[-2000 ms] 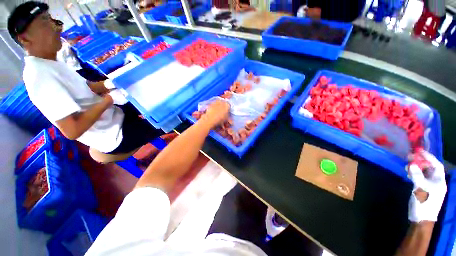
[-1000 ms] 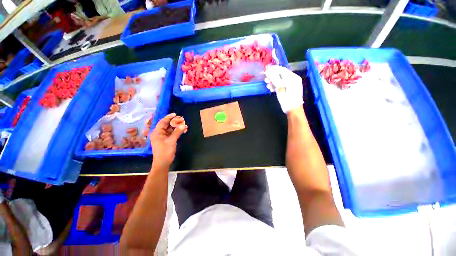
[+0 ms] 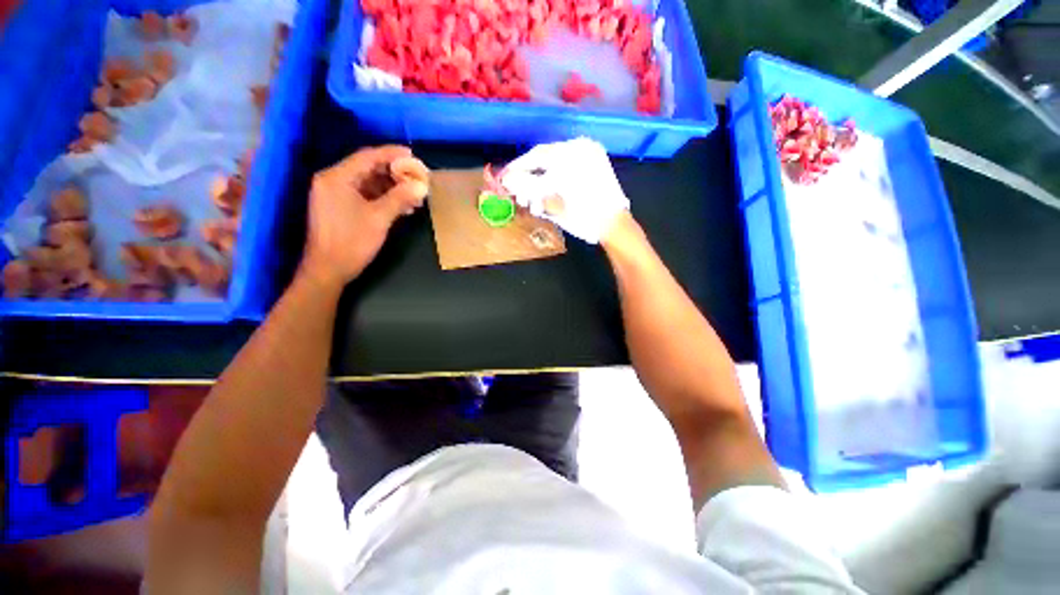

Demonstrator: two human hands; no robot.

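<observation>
My bare left hand holds a tan moulded part between thumb and fingers, just left of the cardboard pad's top edge. My gloved right hand holds a red moulded part at the upper edge of the green cap. Whether the red part touches the cap cannot be told. The cap lies on the brown cardboard pad. A small pale ring-like spot is at the pad's right side. The fingertips of the glove hide part of the red part.
A blue bin of tan parts on a crumpled liner is at left. A blue bin heaped with red parts is behind the pad. A blue bin at right has joined pieces at its far end. A blue stool stands below at left.
My right hand has moved from the red parts bin left and down to the green cap with a red part. My left hand still holds the tan part, now beside the pad. The view has shifted closer.
</observation>
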